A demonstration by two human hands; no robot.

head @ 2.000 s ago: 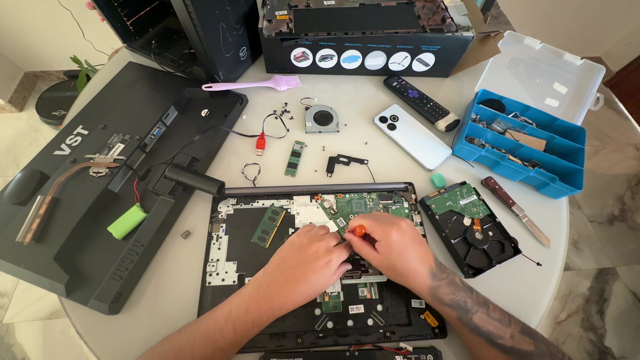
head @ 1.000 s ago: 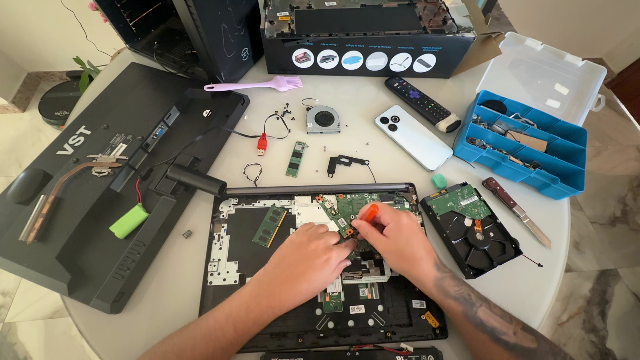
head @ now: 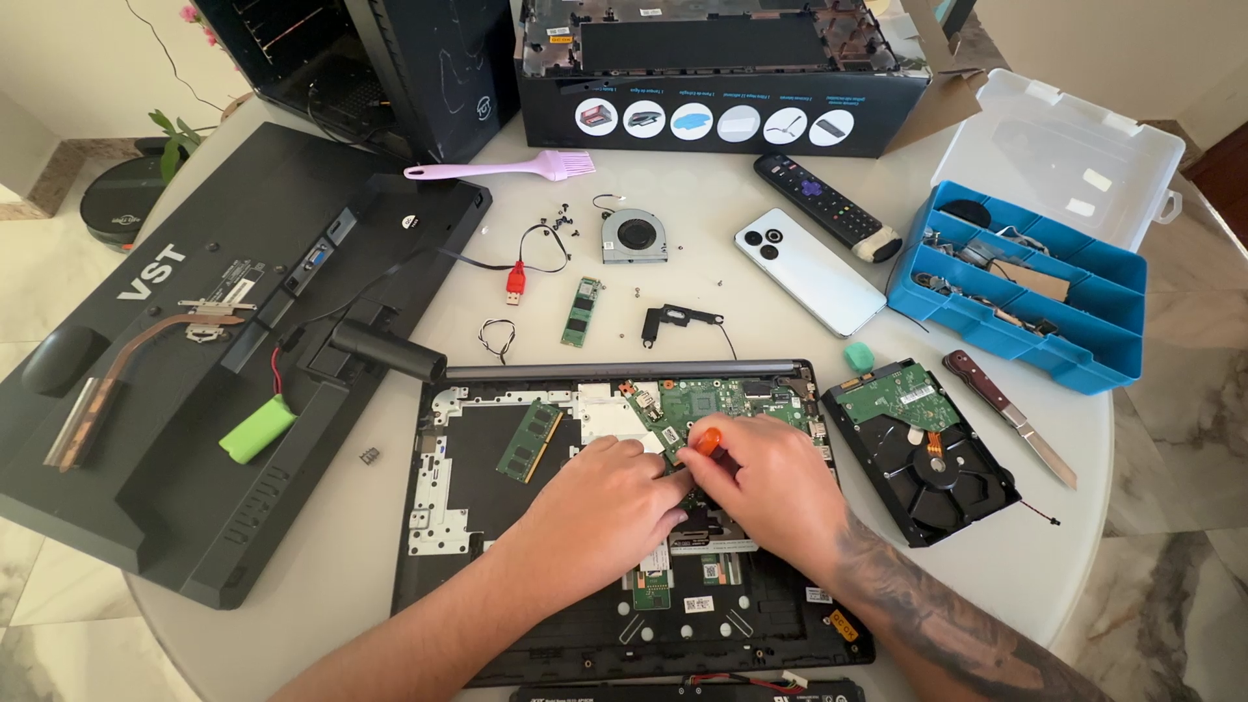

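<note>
An opened laptop base (head: 458, 604) lies in front of me, with a green motherboard (head: 721, 398) at its upper right. My right hand (head: 770, 483) is closed on a small tool with an orange handle (head: 709, 442), held over the motherboard; its tip is hidden. Beside it, my left hand (head: 609, 502) rests over the board's lower left edge, fingertips near the tool; whether it grips anything is hidden. A RAM module (head: 529, 442) lies on the laptop base, left of my hands. Above the laptop are an M.2 drive (head: 581, 312), a speaker part (head: 678, 320) and a cooling fan (head: 635, 235).
A monitor (head: 175, 390) lies at left, bearing a copper heat pipe (head: 127, 366) and a green battery pack (head: 257, 429). To the right are a hard drive (head: 921, 453), a folding knife (head: 1009, 417), a phone (head: 809, 273), a remote control (head: 827, 207) and a blue parts box (head: 1019, 283).
My right hand has shifted slightly, and the orange handle's angle differs from the earlier frames. My left hand stays nearly in place on the laptop.
</note>
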